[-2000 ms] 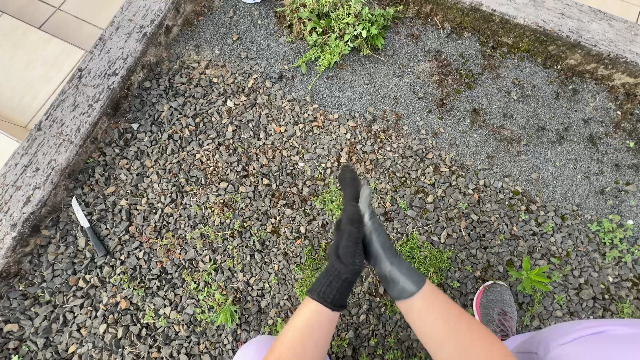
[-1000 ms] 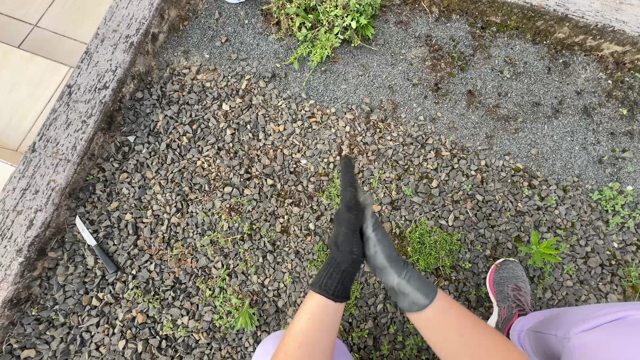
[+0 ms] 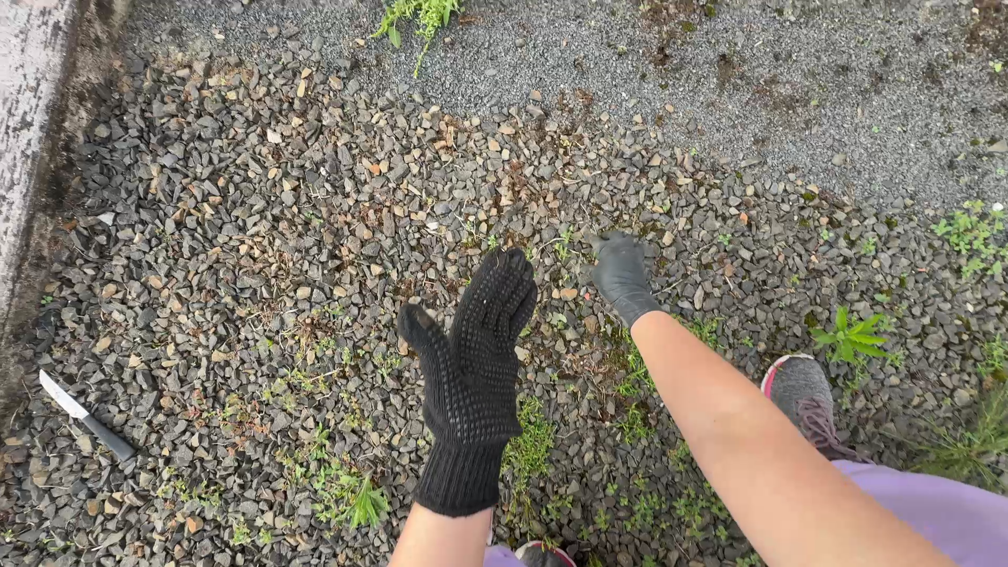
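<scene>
My left hand, in a black knit glove with rubber dots, is held palm up over the gravel, thumb apart from the fingers, holding nothing. To its upper right, my right hand wears a thin dark grey glove and reaches down to the stones by small weeds. Its fingertips are blurred, so whether they grip anything cannot be told. A knife with a pale blade and a dark handle lies on the stones at the far left, away from both hands.
A weathered kerb runs along the left edge. Finer gravel spans the top, with leafy weeds on it. Low green weeds grow among the stones. My grey shoe stands at the right near a leafy plant.
My hands were pressed together palm to palm and have parted. The left has turned palm up; the right has gone down to the gravel at the right. The view has shifted closer.
</scene>
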